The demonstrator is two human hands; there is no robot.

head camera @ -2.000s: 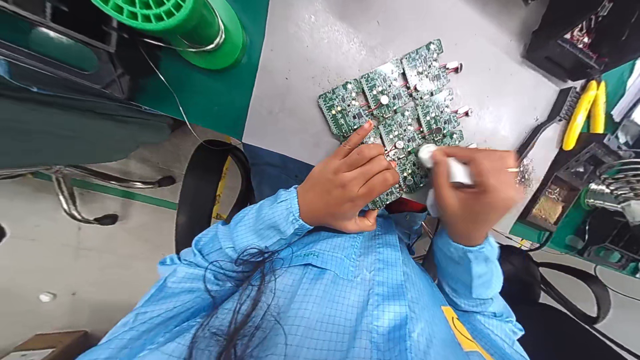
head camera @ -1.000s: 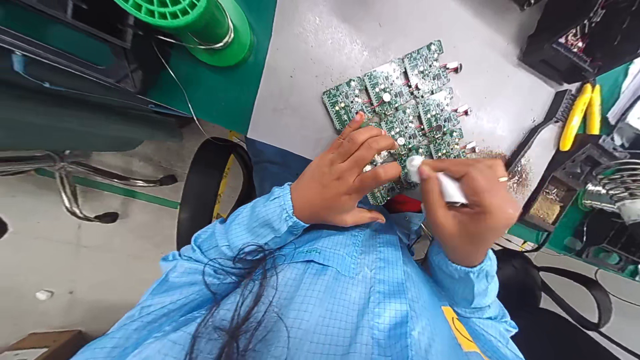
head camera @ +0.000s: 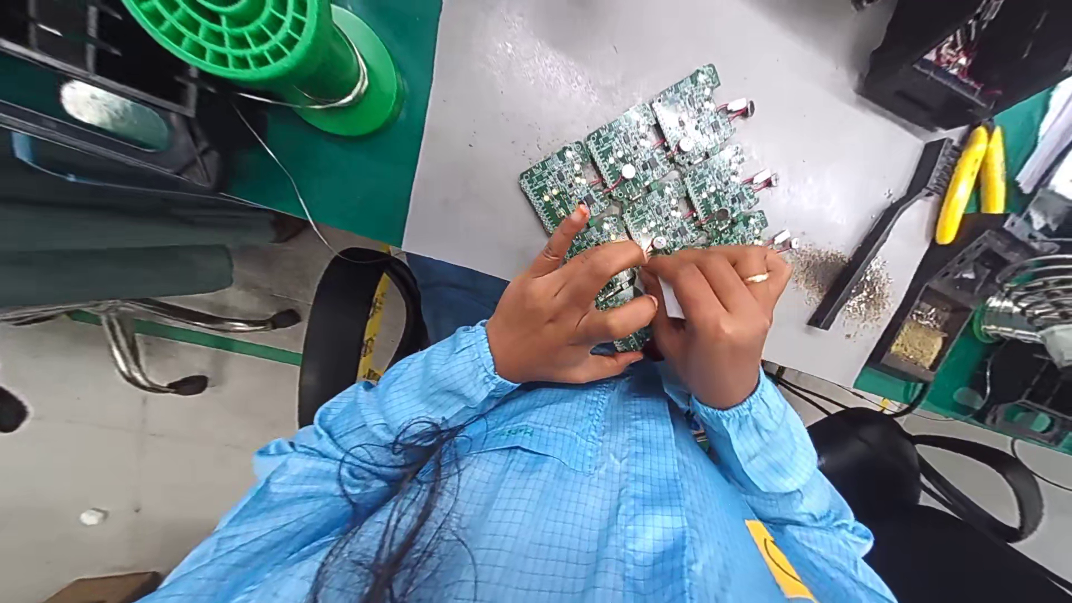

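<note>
Several green printed circuit boards lie edge to edge on a grey mat. Small round white parts and short red and black wires with connectors sit on them. My left hand rests over the near left boards, fingers spread, its index fingertip on a board edge. Beside it, my right hand is closed on a white object, mostly hidden by the fingers; its kind cannot be told. The fingertips of both hands nearly meet above the lower boards, and what lies between them is partly hidden.
A green plastic spool with wire stands at upper left. To the right lie a black brush, metallic debris and a yellow-handled tool. A black bin is at upper right, with a tray of small bits lower down.
My right hand has moved left to beside my left hand, and the white object is now largely covered by its fingers. The boards lie much as before.
</note>
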